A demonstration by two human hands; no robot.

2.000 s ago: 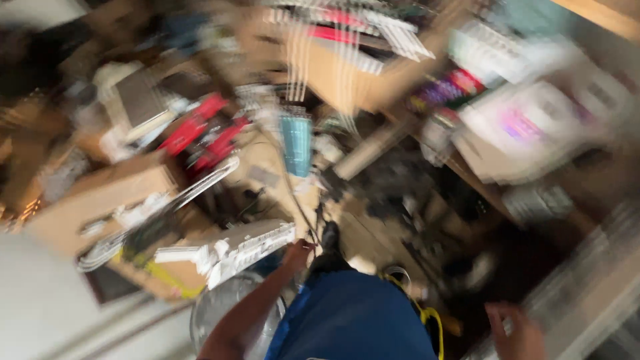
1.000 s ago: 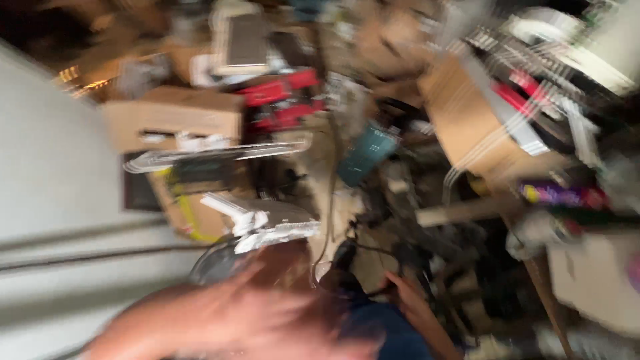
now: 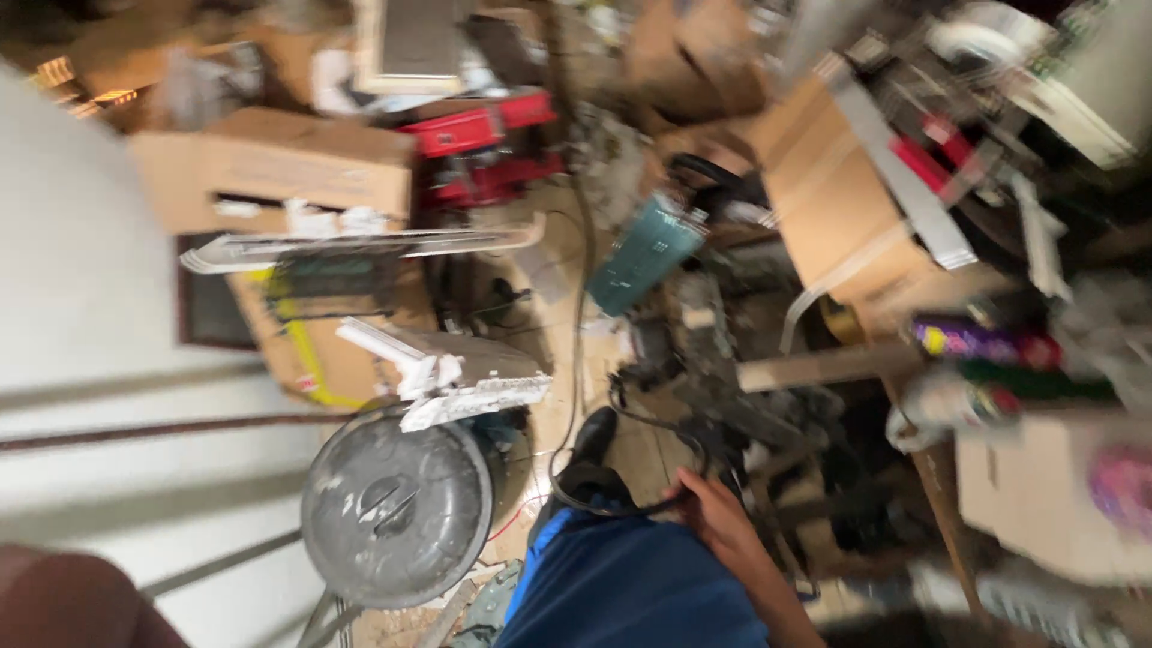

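Observation:
My right hand (image 3: 711, 508) is at the lower centre, beside my blue clothing, with its fingers closed on a black cable (image 3: 576, 360). The cable curves in a loop in front of my legs, and one length runs up along the floor toward the top of the view. A dark shoe (image 3: 594, 436) stands beside it on the tiled floor. At the lower left edge is a blurred, rounded part of my left arm; my left hand itself cannot be made out.
A grey round lid (image 3: 396, 508) with a handle lies left of my legs. Beyond are a white-crusted piece (image 3: 477, 387), a cardboard box (image 3: 315, 171), red metal parts (image 3: 477, 135) and a teal container (image 3: 648, 256). Cluttered shelving and a wooden board (image 3: 828, 364) stand at right.
The blurred arm that crossed the bottom of the view one second ago has moved away to the lower left. The grey lid now shows fully.

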